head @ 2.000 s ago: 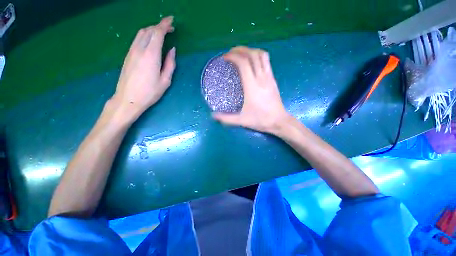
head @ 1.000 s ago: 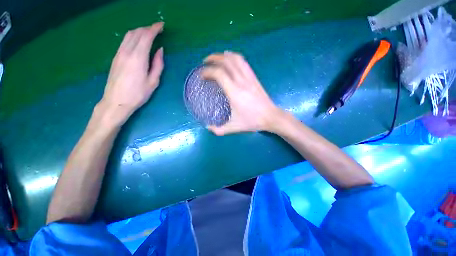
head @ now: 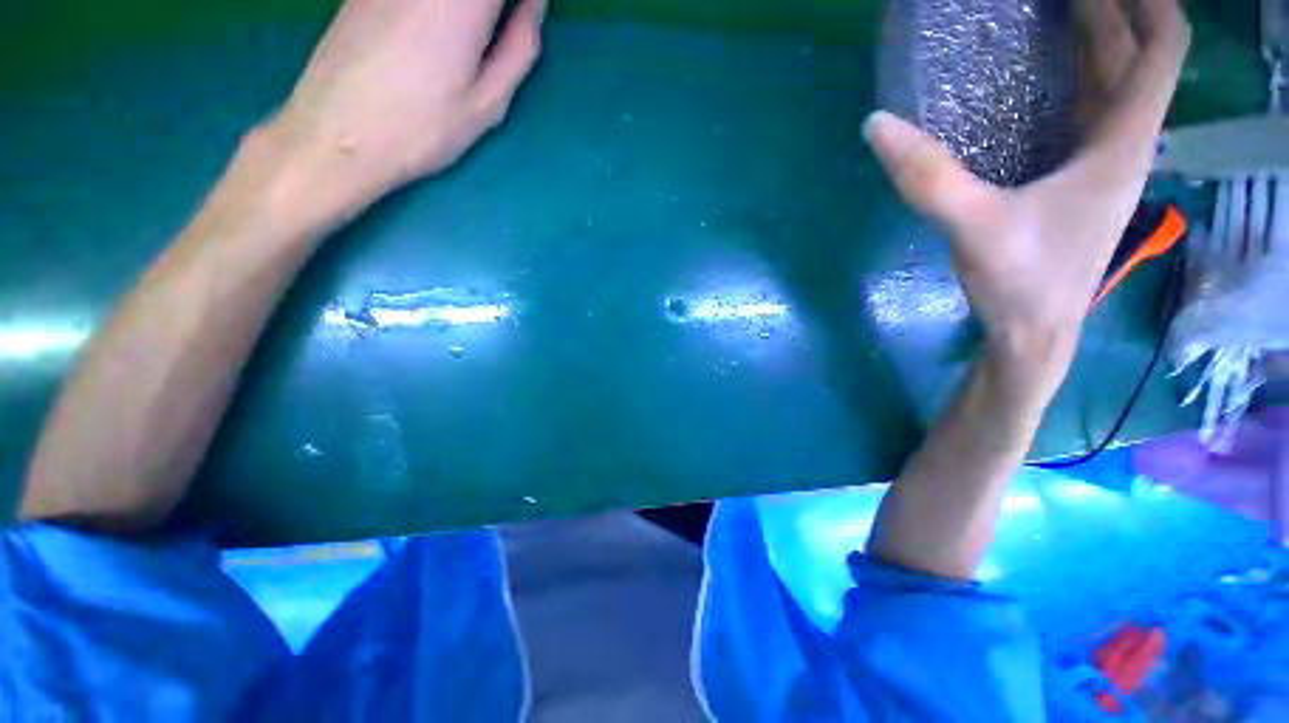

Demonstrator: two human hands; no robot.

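The round screw tray (head: 983, 88), full of tiny silver screws, is at the upper right, cut off by the top edge. My right hand (head: 1053, 198) grips it from the right side, thumb at its lower left rim and fingers behind its right side. My left hand (head: 403, 92) lies over the table at the upper left, holding nothing visible; its fingertips are partly cut off by the top edge. The electric screwdriver (head: 1152, 243) lies behind my right hand and forearm, with only its orange and black end showing.
The glossy green table (head: 608, 410) spans the view, its edge near my body. At the right are white lead wires (head: 1227, 389), a crumpled plastic bag (head: 1233, 290) and a white strip (head: 1223, 147). A black cord (head: 1135, 403) curves to the table edge.
My right hand has moved the screw tray from the middle to the upper right, now in front of the screwdriver. My left hand sits higher in the view. The view itself has shifted.
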